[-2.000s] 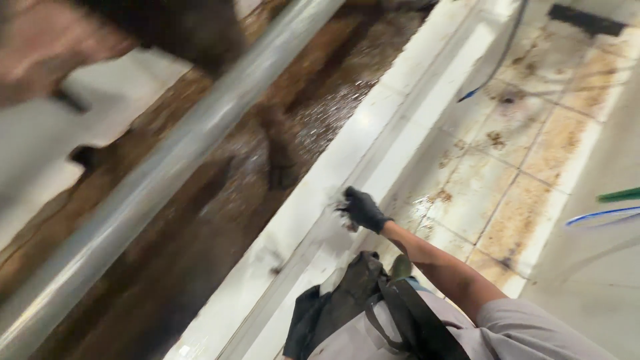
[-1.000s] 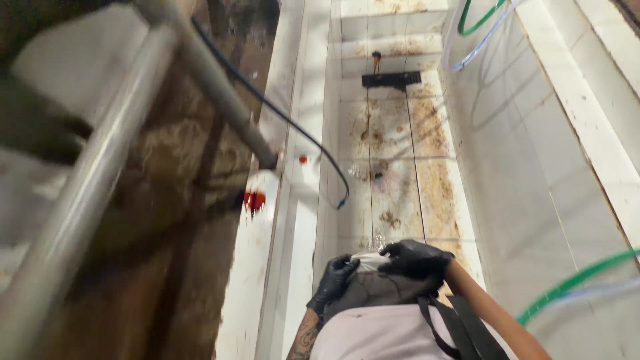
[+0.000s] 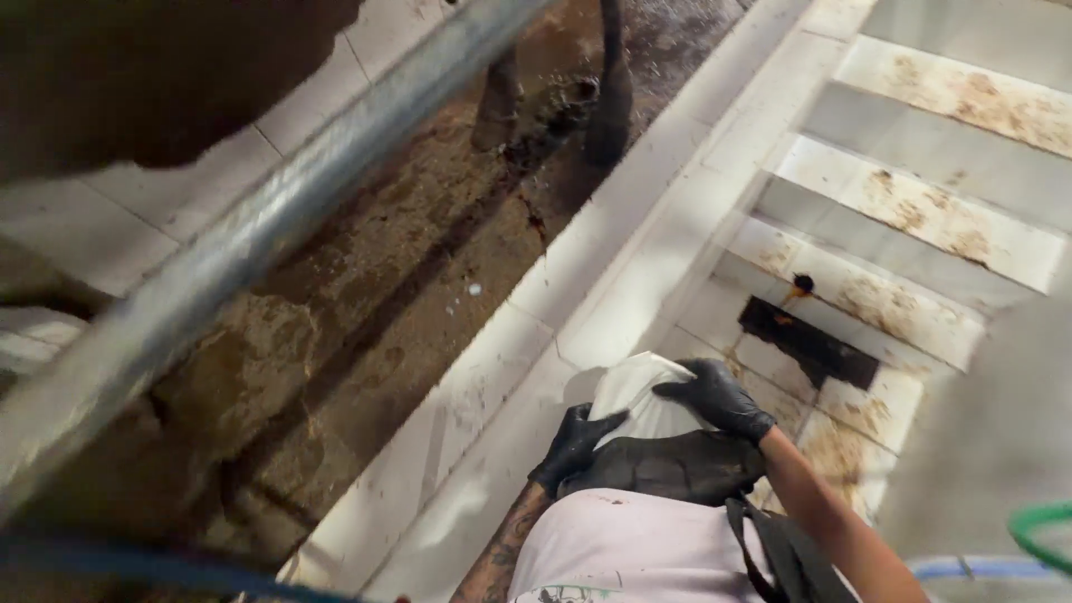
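My left hand [image 3: 578,444], in a black glove, grips the lower left edge of a white cloth or paper sheet [image 3: 643,394]. In its own black glove, my right hand [image 3: 720,398] pinches the same sheet at its upper right side. The sheet spreads between both hands, just above a dark waist bag or pouch [image 3: 670,465] at my front. Whether the sheet comes out of the pouch cannot be told. A dark strap [image 3: 783,544] hangs beside my light shirt.
A metal rail [image 3: 251,226] crosses the left, with animal legs [image 3: 607,109] beyond on wet, dirty floor. A white tiled ledge [image 3: 536,335] borders it. Stained tiled steps [image 3: 921,201], a dark drain slot [image 3: 808,342] and a green hose [image 3: 1038,536] are at the right.
Two seconds ago one gloved hand was out over the ledge. Both hands now hold the white sheet, raised and spread wider than one second ago. The view has swung.
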